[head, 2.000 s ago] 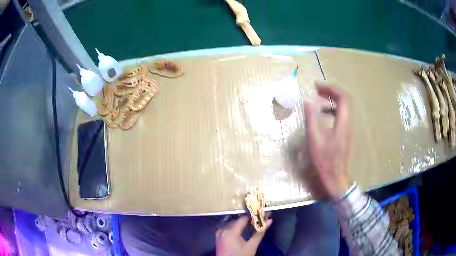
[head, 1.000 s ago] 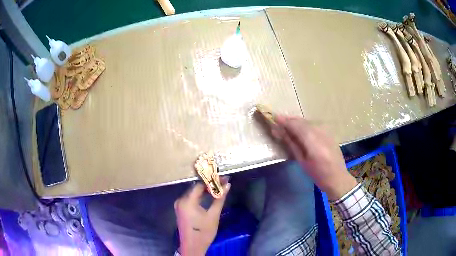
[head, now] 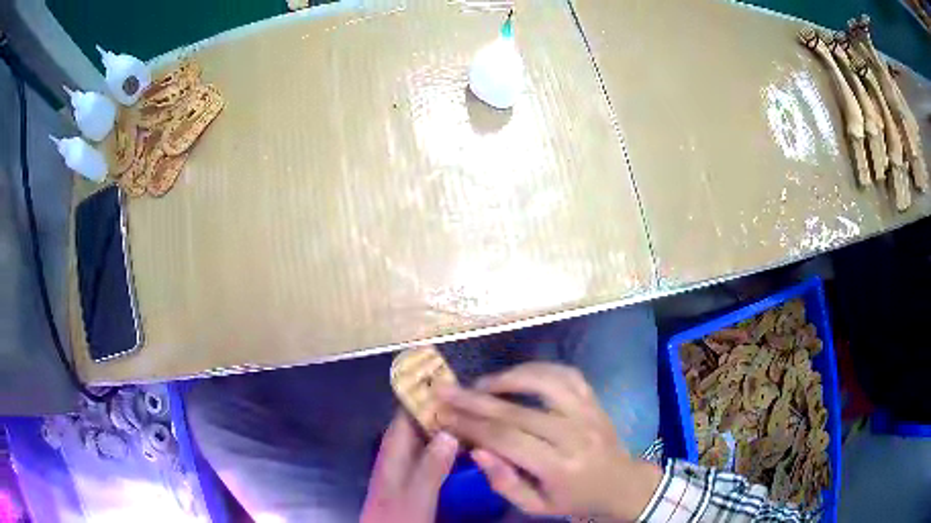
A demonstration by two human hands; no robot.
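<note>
A tan wood-grain sandal sole point(head: 422, 380) is held over my lap, just below the table's front edge. My left hand point(head: 408, 472) grips its lower end from below. My right hand point(head: 556, 439) lies over the sole's right side with its fingers pressed on its face. The foot underside is hidden behind the sole and my fingers. A white glue bottle point(head: 496, 74) with a green-blue nozzle stands upright on the table point(head: 337, 235) toward the back.
A pile of soles point(head: 168, 128), three spare white bottles point(head: 94, 114) and a smartphone point(head: 106, 274) are at the left. Tan legs point(head: 873, 112) lie at the right. A blue bin point(head: 829, 409) of brown soles is at lower right. Grey rings point(head: 112, 429) are at lower left.
My right hand has come from the glue bottle, picked up a sole and brought it onto the foot in my left hand. The sole now covers the foot underside. The view has shifted.
</note>
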